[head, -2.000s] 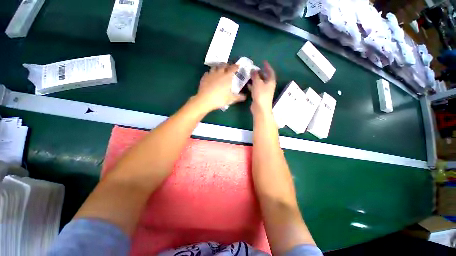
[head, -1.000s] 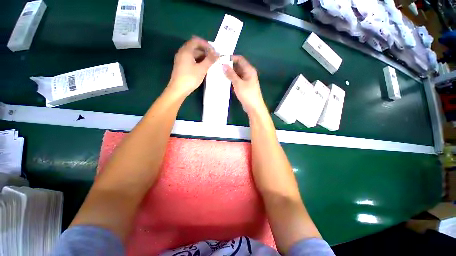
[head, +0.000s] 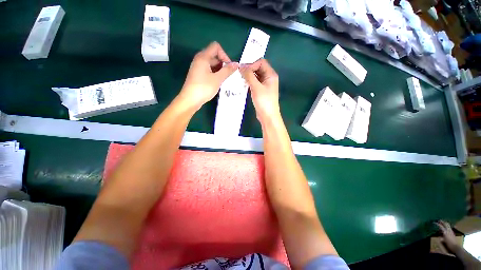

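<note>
A slim white carton (head: 230, 111) with small black print lies lengthwise in front of me, its near end at the pale rail. My left hand (head: 212, 74) and my right hand (head: 259, 83) pinch its far end between the fingertips, where small end flaps are partly hidden by my fingers. A second white carton (head: 256, 45) lies just beyond my fingertips on the green belt.
The pale rail (head: 327, 151) crosses in front, with a red foam pad (head: 216, 195) nearer. Three cartons (head: 326, 112) lie to the right, an open-flapped carton (head: 115, 96) to the left. Bagged parts (head: 374, 26) lie beyond the far rail. Another person's hand (head: 447, 232) shows lower right.
Since the earliest frame, the held carton has turned lengthwise, near end at the rail. Cartons to the left and right have shifted rightward in view since one second ago. Another person's hand has appeared lower right.
</note>
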